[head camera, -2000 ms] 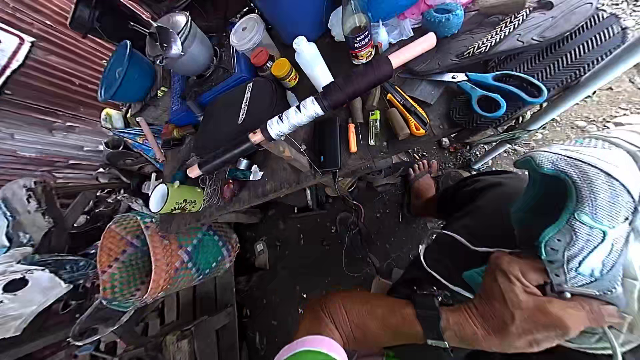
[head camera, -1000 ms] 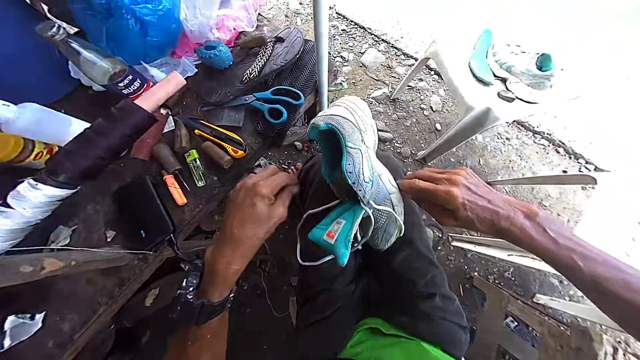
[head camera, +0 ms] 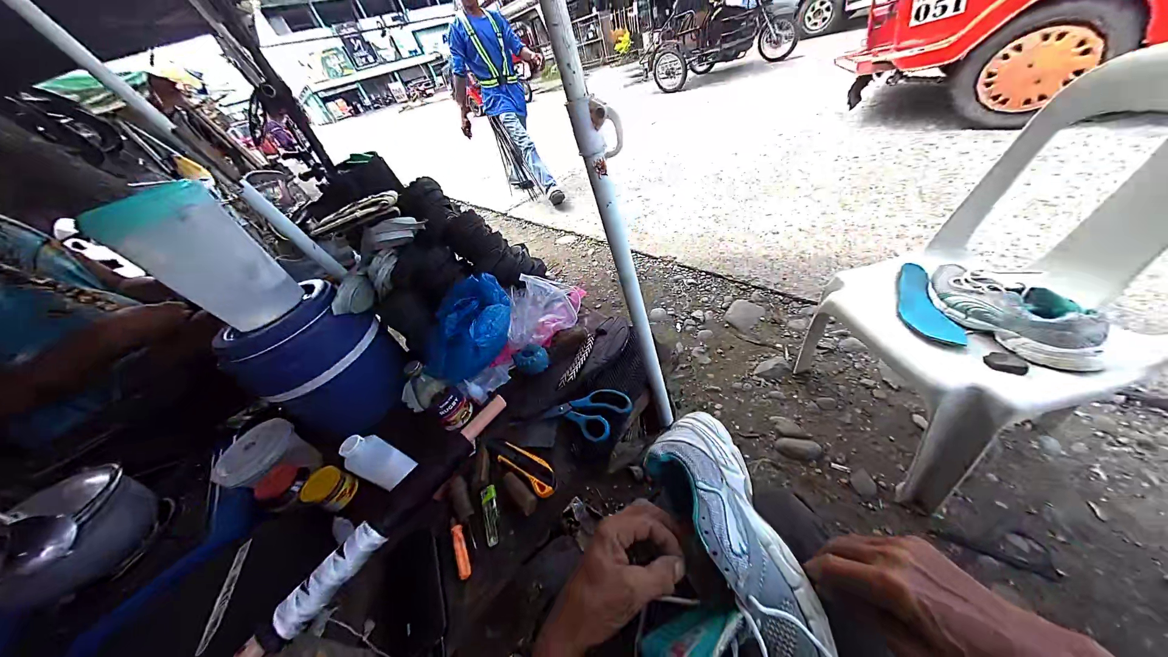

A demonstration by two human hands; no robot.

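Observation:
A grey and white running shoe with teal lining stands at the lower middle, toe toward the top of the view, its teal tongue and white lace pulled out. Beside its left edge is my left hand, thumb and forefinger curled together; whether they pinch a thread or the lace is not clear. My right hand lies against the shoe's right side, fingertips hidden or blurred there. Left of the hands, on the dark bench, are blue-handled scissors, a yellow and black utility knife and an orange-handled tool.
A white plastic chair at right holds another running shoe and a blue insole. A metal pole rises behind the bench. At left stand a blue drum and jars. A person walks on the road near a red vehicle.
The view has swung up toward the road. Two seconds ago a hand gripped the shoe at the right of the view; now both hands are at its sides.

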